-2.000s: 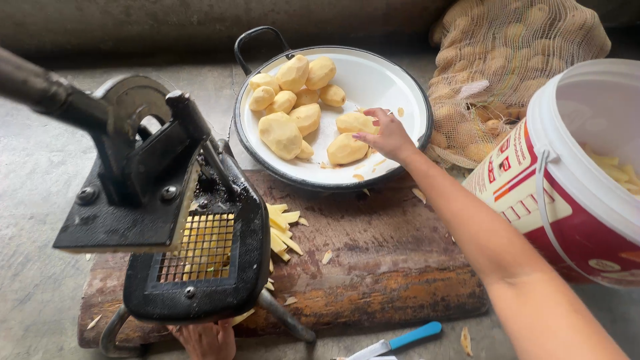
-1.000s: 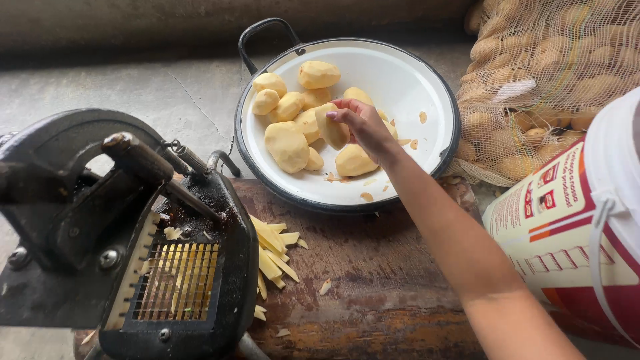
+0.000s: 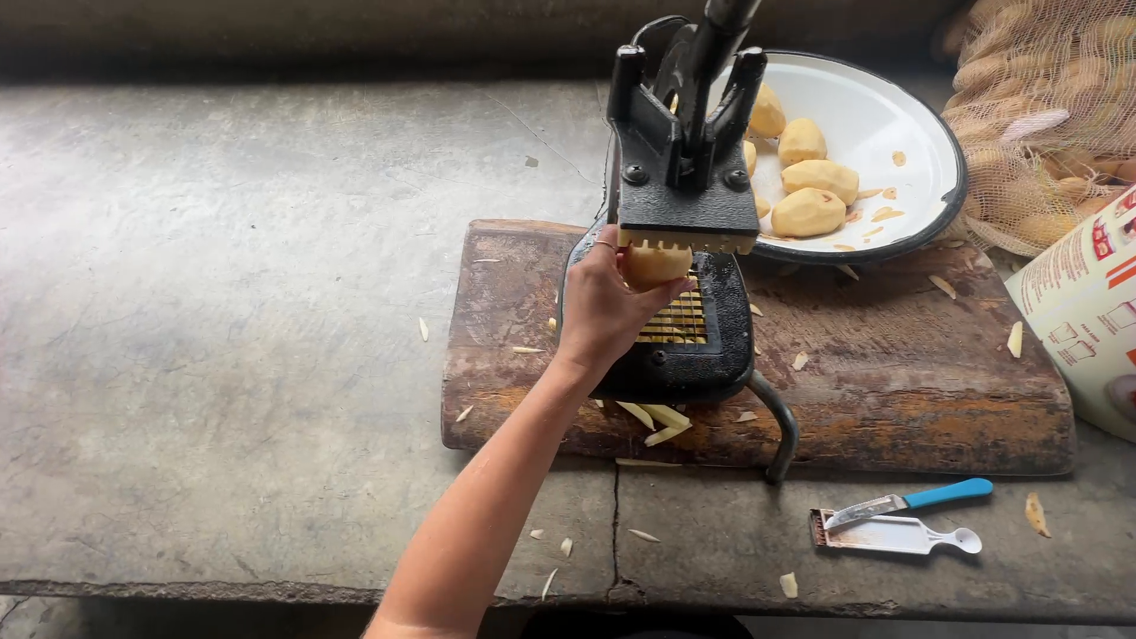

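My left hand [image 3: 612, 293] holds a peeled potato [image 3: 657, 264] over the blade grid [image 3: 676, 311] of a black cast-metal French fry cutter [image 3: 688, 377]. Just above the potato is the cutter's toothed pusher block [image 3: 688, 213], raised on its lever. My right hand is out of view. Cut potato sticks [image 3: 661, 422] lie below the cutter's front edge on a worn wooden board [image 3: 887, 355]. Behind the cutter, several peeled potatoes [image 3: 808, 213] sit in a white enamel basin [image 3: 887, 115] with a dark rim.
A mesh sack of potatoes [image 3: 1056, 133] lies at the back right, with a printed plastic bucket [image 3: 1078, 319] in front of it. A blue-handled knife [image 3: 950, 493] rests partly on a white peeler [image 3: 896, 535] near the concrete counter's front edge [image 3: 754, 599]. Peel scraps are scattered about.
The hand that was in the basin has left it. My left hand is now at the cutter with a potato, under the pusher block. The view has swung left.
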